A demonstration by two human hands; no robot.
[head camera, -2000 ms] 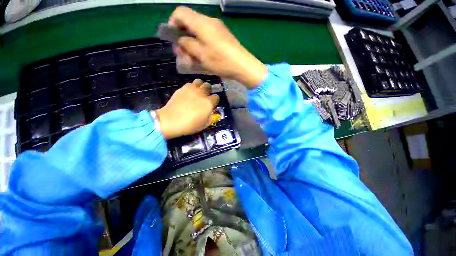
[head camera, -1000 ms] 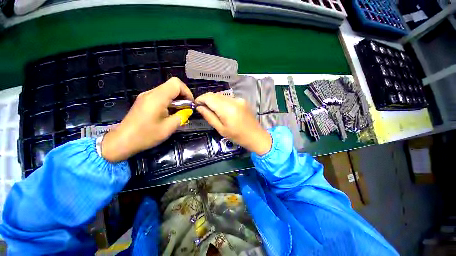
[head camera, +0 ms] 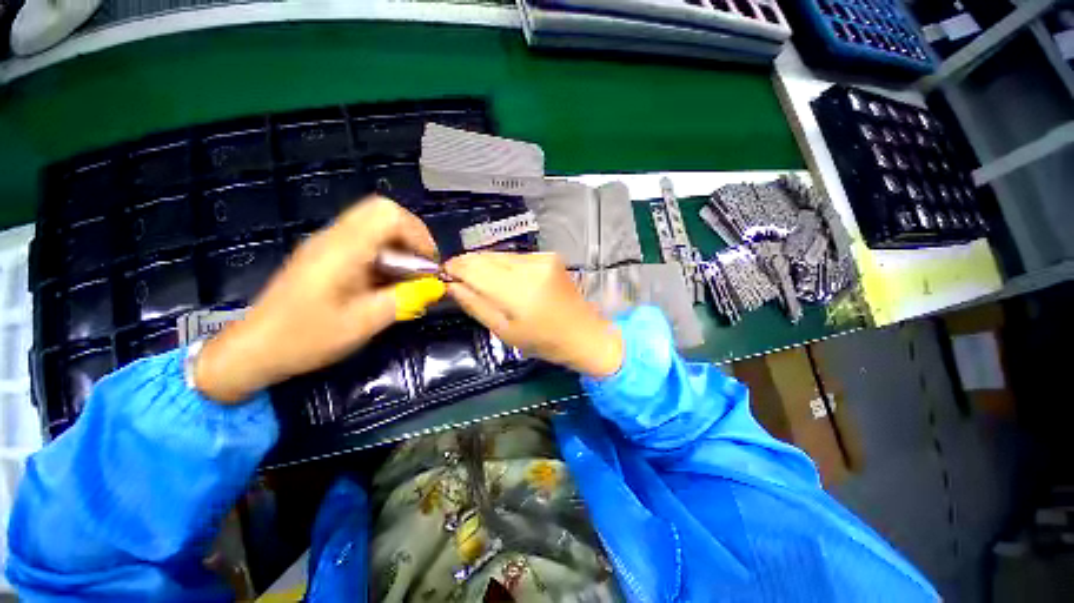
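My left hand (head camera: 324,289) is shut around a silver-grey watch head (head camera: 406,264) and a small yellow-handled tool (head camera: 419,297), above the black blister tray (head camera: 236,259). My right hand (head camera: 530,306) meets it from the right, fingertips pinched at the watch head's end; what they pinch is hidden. A grey strap (head camera: 212,324) lies across the tray and shows left of my left hand. A stack of ribbed grey straps (head camera: 481,160) rests on the tray's upper right corner, with a short strap piece (head camera: 499,230) below it.
Flat grey straps (head camera: 587,224) lie right of the tray, then a loose strap pile (head camera: 777,242). A second black tray (head camera: 901,165) stands on the right bench end with a yellowish sheet (head camera: 930,280). White trays (head camera: 654,33) and a blue tray (head camera: 866,30) stand across the green mat (head camera: 353,71).
Two seconds ago my right hand was raised with grey straps; these now lie on the tray corner. Since one second ago both hands stay together at the watch head, my left hand blurred and slightly lower.
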